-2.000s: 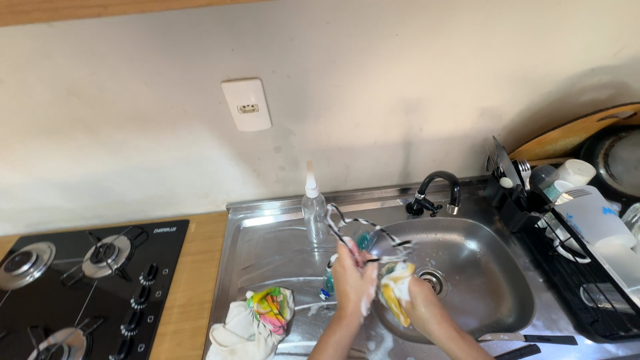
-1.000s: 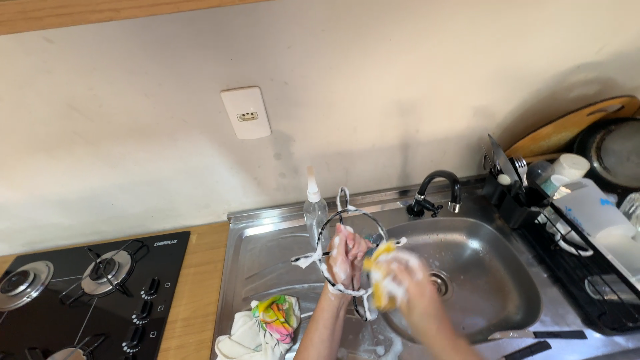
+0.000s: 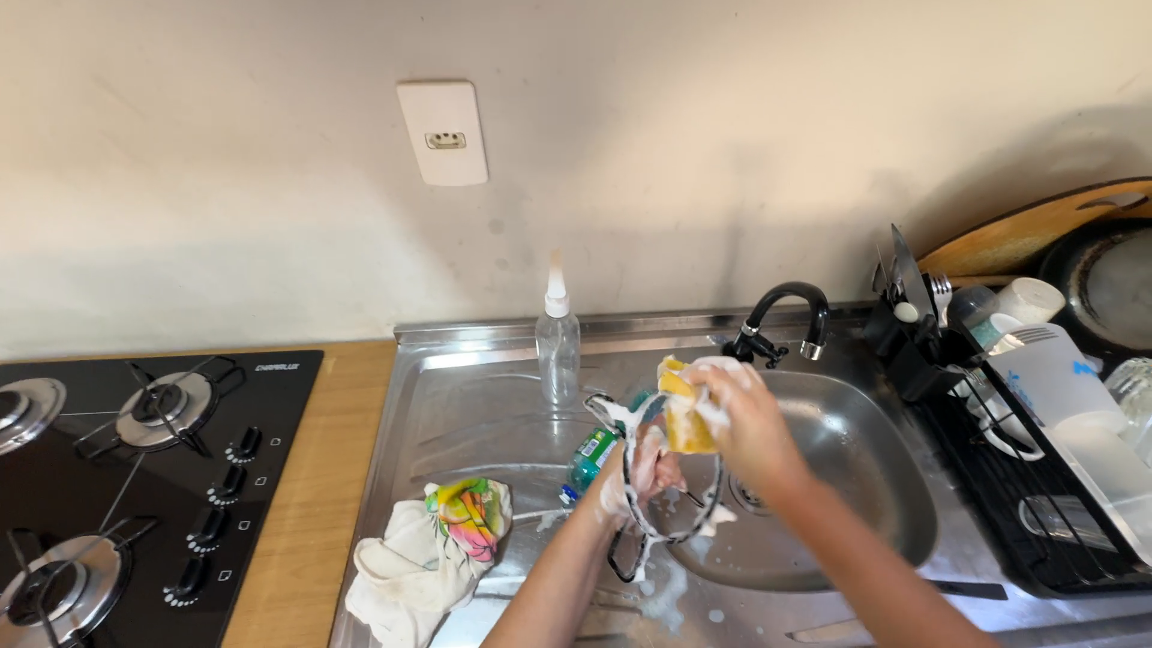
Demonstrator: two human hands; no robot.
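My left hand point(image 3: 655, 466), covered in suds, grips a thin dark wire ring with looped projections point(image 3: 632, 486), coated in white foam. My right hand point(image 3: 742, 418) holds a soapy yellow sponge point(image 3: 688, 418) against the ring's upper right side. Both hands are over the left edge of the steel sink basin point(image 3: 846, 486). A green bottle with a label point(image 3: 594, 454) lies on the drainboard beside my left wrist, partly hidden by it. Behind stands a clear squeeze bottle with a white nozzle point(image 3: 559, 351).
A black faucet point(image 3: 792, 301) rises behind the basin. To the right is a black dish rack point(image 3: 999, 504) with cups, cutlery and containers. A white and coloured cloth point(image 3: 423, 558) lies on the drainboard, left. A knife point(image 3: 967, 589) lies at the front edge. A gas cooktop point(image 3: 135, 477) is far left.
The wire ring has tilted and turned in my left hand. My right hand has moved with the sponge up to the ring's upper right side.
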